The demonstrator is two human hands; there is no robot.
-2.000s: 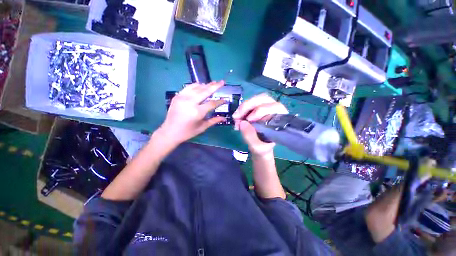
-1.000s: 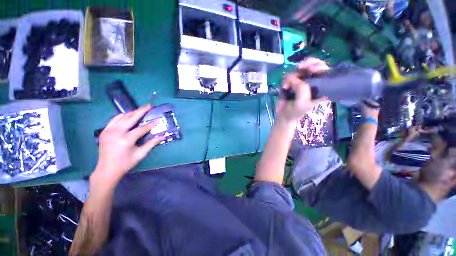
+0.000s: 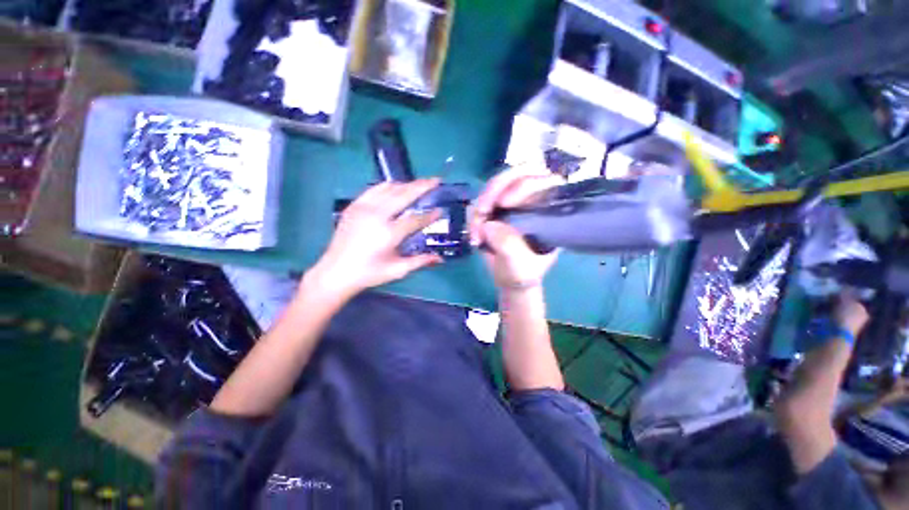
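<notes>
The assembly fixture (image 3: pixel 454 221), a dark block with a metallic face, lies on the green bench in front of me, with a black arm (image 3: pixel 390 149) sticking out at the back. My left hand (image 3: pixel 374 234) rests on the fixture's left side, fingers spread around its face. A part in it is too blurred to tell. My right hand (image 3: pixel 513 227) is closed around the front end of the grey electric screwdriver (image 3: pixel 618 214), held almost level with its tip at the fixture's right side. The tip is hidden by my fingers.
A white box of silver-white parts (image 3: pixel 261 189) stands left, a box of black parts (image 3: pixel 337 100) and a yellow-rimmed box (image 3: pixel 440 60) behind. Two screw feeders (image 3: pixel 618 85) stand back right. A black-parts carton (image 3: pixel 135 423) is lower left. A neighbour's arm (image 3: pixel 809 388) is at right.
My right hand has brought the screwdriver from beside the screw feeders back to the fixture. My left hand remains at the fixture. The camera view has turned back to the left.
</notes>
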